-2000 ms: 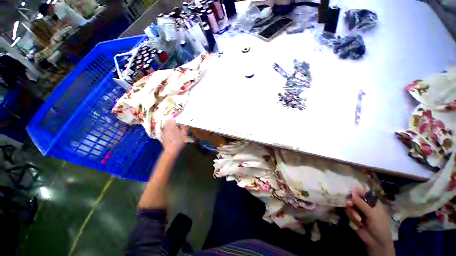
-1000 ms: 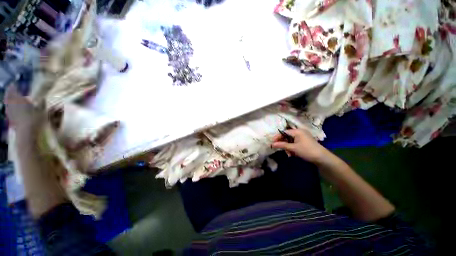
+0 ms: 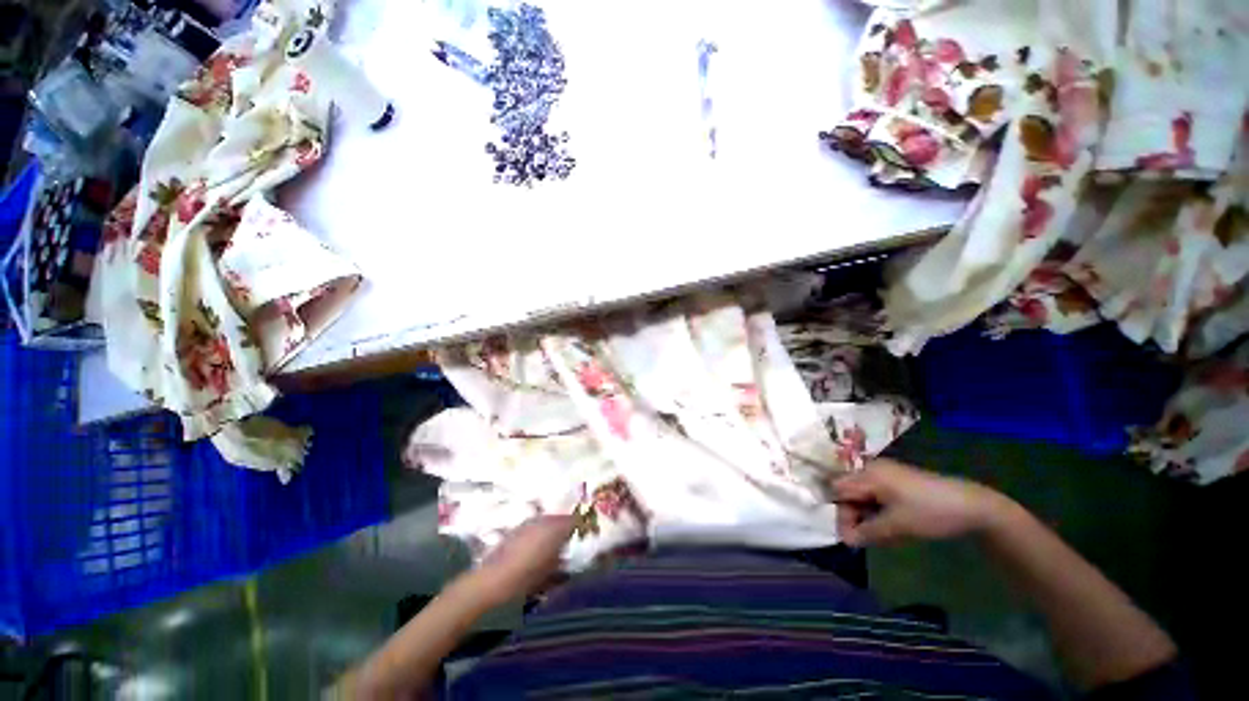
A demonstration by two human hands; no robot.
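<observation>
A cream floral garment (image 3: 685, 425) hangs from under the table's front edge over my lap. My left hand (image 3: 537, 548) is at its lower left edge, blurred, its fingers on or against the cloth; its grip cannot be made out. My right hand (image 3: 884, 503) pinches the garment's lower right edge. A dark object partly shows in my right hand's fingers, too small to name. A heap of small dark-silver pieces (image 3: 532, 103) lies on the white table (image 3: 644, 233).
Another floral garment (image 3: 206, 274) drapes over the table's left corner above a blue crate (image 3: 123, 507). More floral garments (image 3: 1041, 164) lie at the right and hang over the edge, with a blue crate (image 3: 1020, 390) below. Spools (image 3: 62, 240) stand at far left.
My left hand has left the garment at the left corner and come to the one on my lap. My right hand has moved down with the cloth, which is now spread toward my body.
</observation>
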